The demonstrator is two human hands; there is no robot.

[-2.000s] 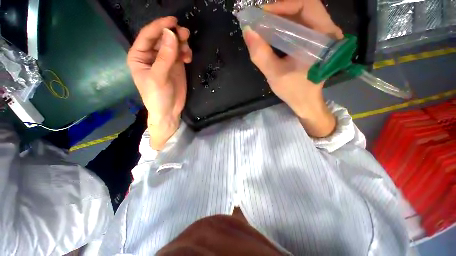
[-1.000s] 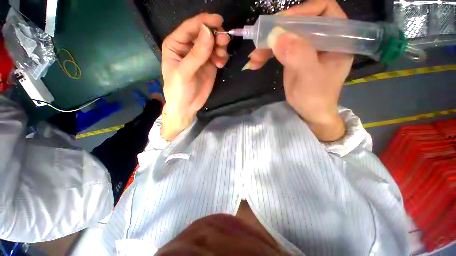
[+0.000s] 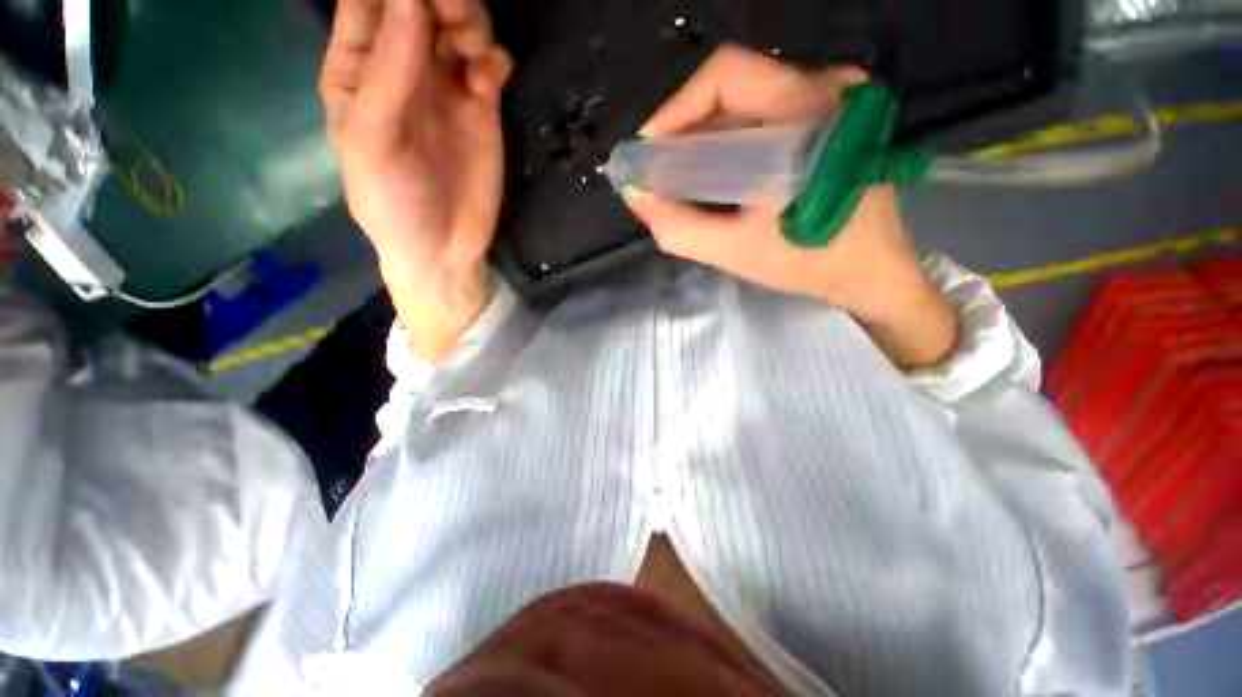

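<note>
My right hand holds the clear dispensing syringe low over the black tray, tip end pointing left. The green cap is at its rear, with a clear air hose running right. My left hand is over the tray's left edge, palm up, with its fingertips near the top of the picture; whether it holds a small part cannot be told. Tiny dark parts lie in a cluster on the black work tray, between my hands, with a few bright specks around.
A green mat with a clear plastic bag and a white strip-like object is at left. Another person's white sleeve is at lower left. Stacked red trays stand at right. A silvery tray shows at upper right.
My left hand has moved up and left, away from the syringe tip. My right hand has lowered the syringe, and the dark cluster between the hands is in view again.
</note>
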